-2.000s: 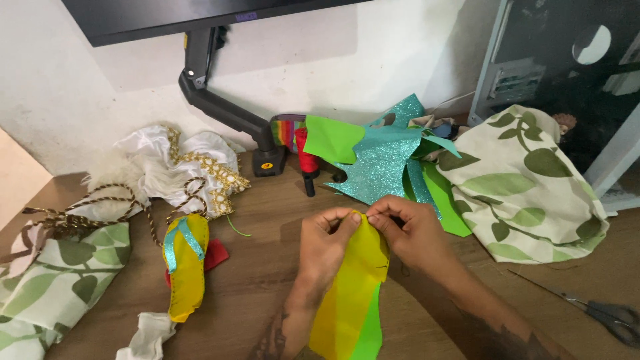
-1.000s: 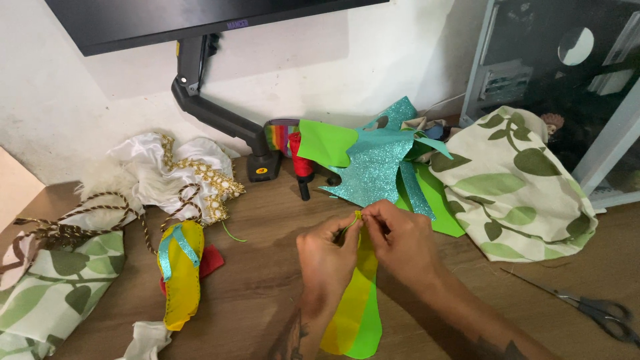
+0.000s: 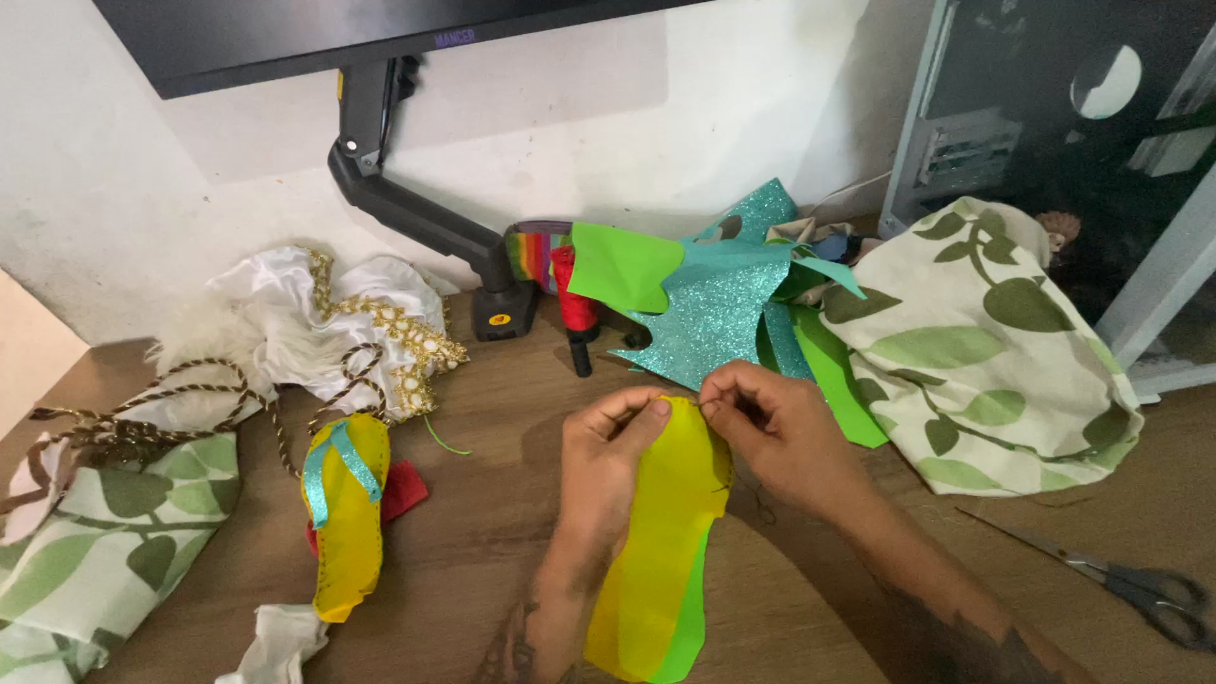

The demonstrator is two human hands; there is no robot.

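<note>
My left hand (image 3: 613, 465) pinches the top left edge of a yellow sole-shaped foam or felt piece (image 3: 665, 532), which lies over a bright green piece (image 3: 692, 608). At the top right edge my right hand (image 3: 779, 427) has thumb and forefinger pressed together; a thin dark thread (image 3: 760, 503) hangs beneath it. Dark stitches run along the yellow piece's upper right edge. A needle cannot be made out. On the left lies a yellow flip-flop shape (image 3: 350, 532) with glittery turquoise straps and dark edge stitching, over a red piece (image 3: 407, 489).
Scissors (image 3: 1130, 579) lie at right, below a leaf-print cloth bundle (image 3: 988, 370). Glittery turquoise sheets (image 3: 722, 313) and a green sheet (image 3: 627, 266) are piled behind my hands, beside a monitor arm's base (image 3: 502, 315). White satin with gold trim (image 3: 380, 323) and braided cord (image 3: 218, 380) lie left.
The yellow piece's upper part, mostly hidden by my hands one second ago, now faces up in plain view. My hands have moved a little apart.
</note>
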